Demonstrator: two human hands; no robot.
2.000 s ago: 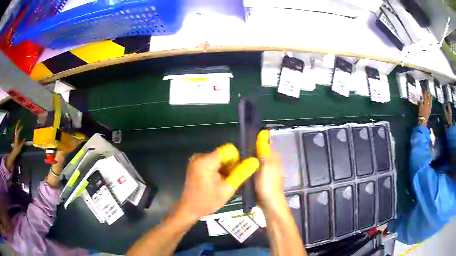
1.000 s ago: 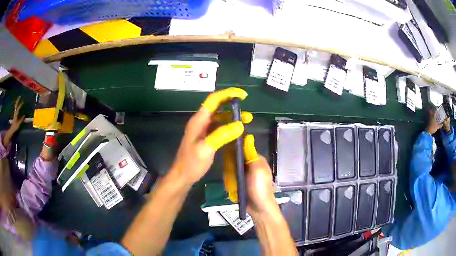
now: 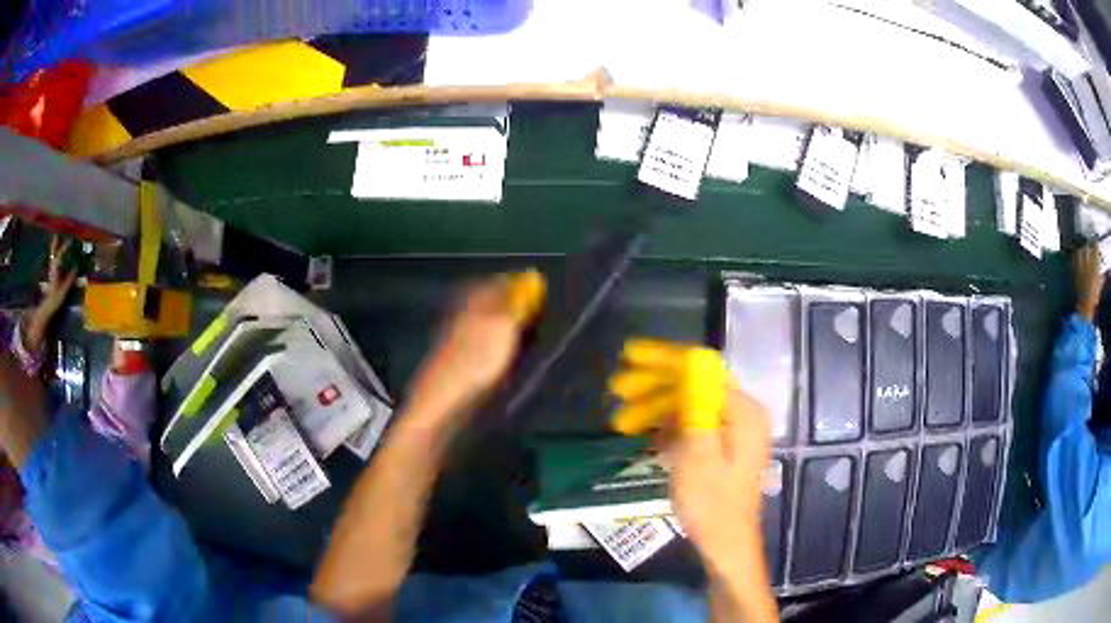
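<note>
A thin dark slab, phone or back cover [image 3: 582, 319], is tilted and motion-blurred above the green work surface in the middle. My left hand [image 3: 479, 335], with yellow finger cots, is blurred at its left edge and appears to hold it. My right hand [image 3: 691, 420] is to the slab's right, apart from it, with yellow-covered fingers spread and empty. The grey blister tray [image 3: 764, 365] lies at right, with dark slabs in most pockets and a pale empty pocket at its upper left. A green and white flat pile [image 3: 597, 481] with a barcode label [image 3: 631, 544] lies near my waist.
Stacked white box parts [image 3: 319, 389] with lime-green strips stand at left, beside a yellow block [image 3: 137, 309] on a grey post. A white box [image 3: 426, 167] and labelled phones [image 3: 676, 152] line the belt below the wooden shelf edge [image 3: 536, 91]. Co-workers' sleeves show at both sides.
The slab has gone from upright edge-on between both hands to tilted. My right hand has let go and moved right; my left hand has drawn back left. The view has shifted slightly.
</note>
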